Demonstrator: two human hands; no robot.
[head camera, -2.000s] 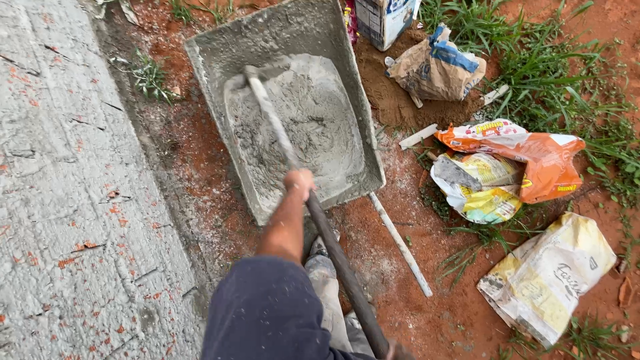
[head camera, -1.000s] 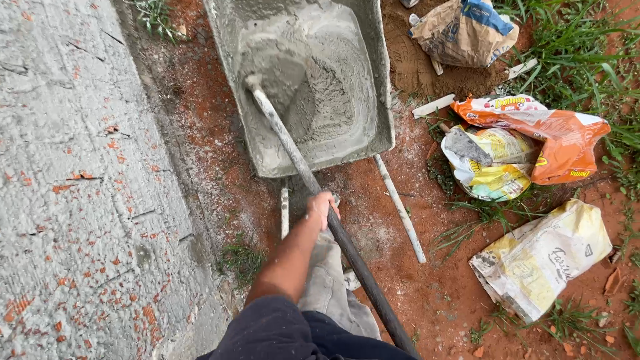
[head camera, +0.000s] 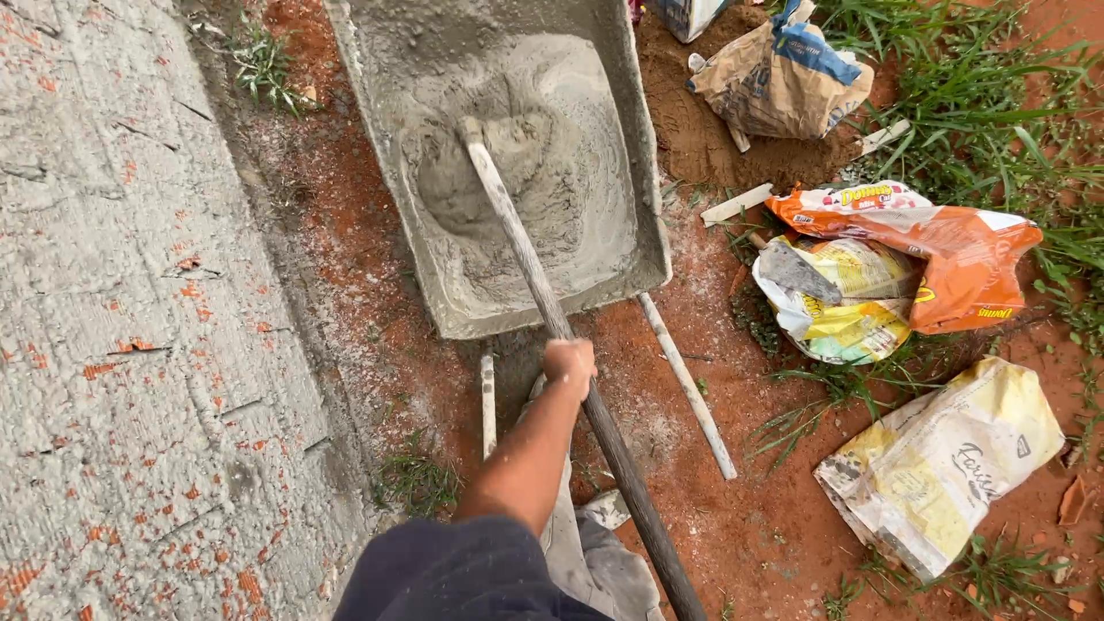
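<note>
My left hand (head camera: 569, 366) is closed around the long wooden handle (head camera: 614, 444) of a tool, about midway along the part in view. The handle slants from the lower right up into a wheelbarrow's tray (head camera: 552, 315). Its far end, where the tool's head is hidden, sits in wet grey mortar (head camera: 578, 172). Mortar coats the tray's inner walls. My right hand is out of view; the handle's near end runs off the bottom edge.
A mortar-coated wall (head camera: 138, 345) fills the left side. Wheelbarrow handles (head camera: 688, 388) point toward me. To the right lie a torn paper bag (head camera: 785, 82), an orange plastic bag (head camera: 975, 259), a trowel (head camera: 798, 269) on a yellow bag, a cream bag (head camera: 949, 466) and grass.
The tool's sunken end has shifted within the mortar, and the mortar's surface has changed shape around it. My left hand keeps its hold on the handle.
</note>
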